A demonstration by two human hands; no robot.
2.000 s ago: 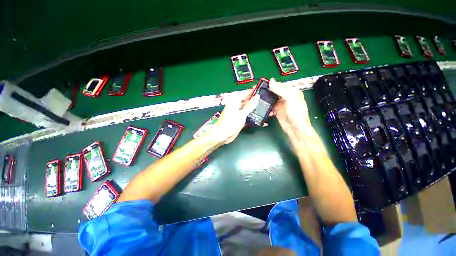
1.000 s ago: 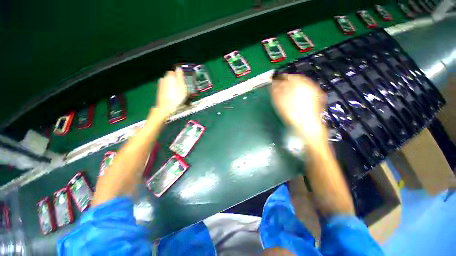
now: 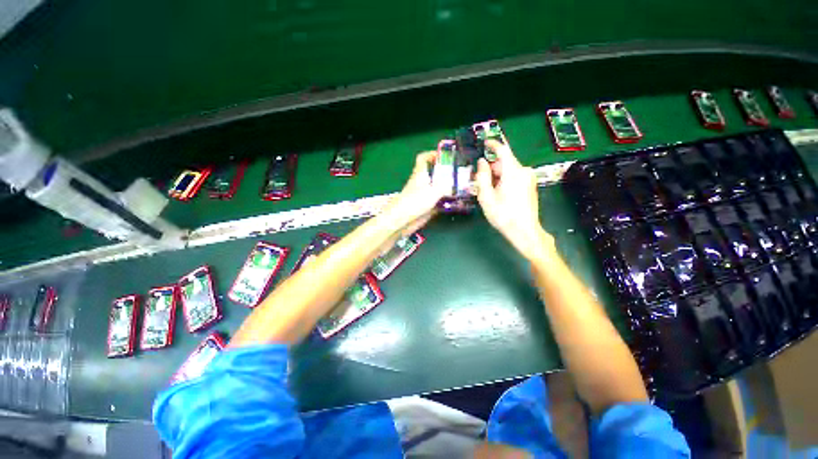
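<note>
My left hand [image 3: 420,190] grips a phone body [image 3: 445,167] with a light, partly pink-looking face, near the worn rail. My right hand [image 3: 507,190] holds a black back housing [image 3: 467,152] right beside and partly over the phone body. The two parts overlap, and I cannot tell whether they are joined. My fingers hide their edges. Below my left forearm, a red-rimmed phone with a green board [image 3: 352,307] and another one [image 3: 396,255] lie on the bench.
More red-rimmed phones [image 3: 257,273] lie on the bench at left. Others [image 3: 566,130] lie along the conveyor belt beyond the pale rail [image 3: 296,218]. A glossy black blister tray [image 3: 709,242] is at right. A clear tray [image 3: 36,350] is far left, near a white arm [image 3: 90,193].
My left hand has come back from the belt and now holds a phone body. My right hand has left the black tray's edge with a black housing. The view has turned.
</note>
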